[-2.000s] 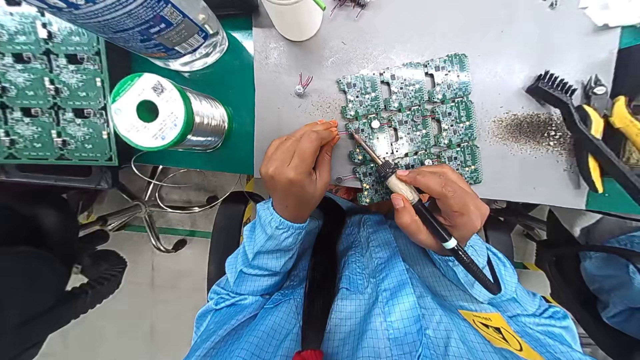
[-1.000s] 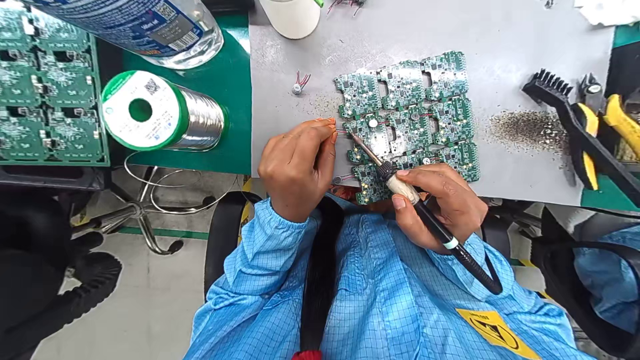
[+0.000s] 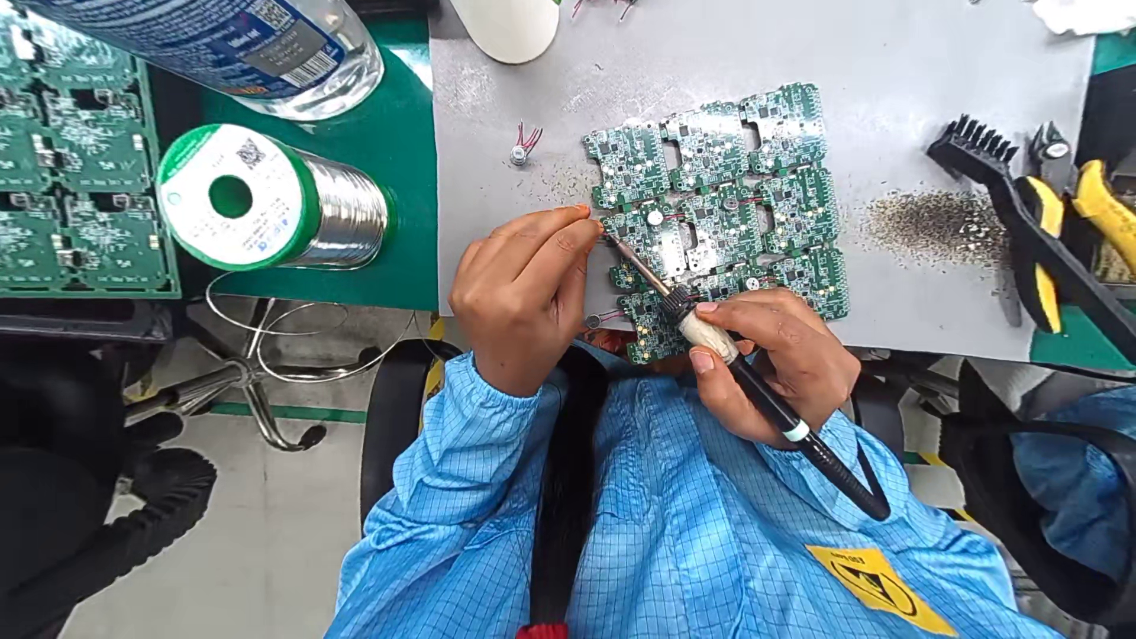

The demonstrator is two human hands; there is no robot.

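My right hand (image 3: pixel 777 359) grips a soldering iron (image 3: pixel 710 337) by its handle, the iron slanting up and left. Its tip meets the left edge of a panel of green circuit boards (image 3: pixel 723 222), close to my left fingertips. My left hand (image 3: pixel 528 288) has thumb and forefinger pinched together at that edge; what lies between them is too small to tell. Small round metal parts (image 3: pixel 655 217) with red wires rest on the boards. One such part (image 3: pixel 593 321) hangs by its wires below my left hand, and another wired part (image 3: pixel 518 154) lies loose on the grey mat.
A solder wire spool (image 3: pixel 346 213) lies left on the green surface, beside a large plastic bottle (image 3: pixel 333 62) and more circuit boards (image 3: pixel 98 186). A white container (image 3: pixel 515 27) stands at the top. On the right are dark granules (image 3: pixel 932 226), a black brush (image 3: pixel 1003 191) and yellow-handled pliers (image 3: pixel 1105 209).
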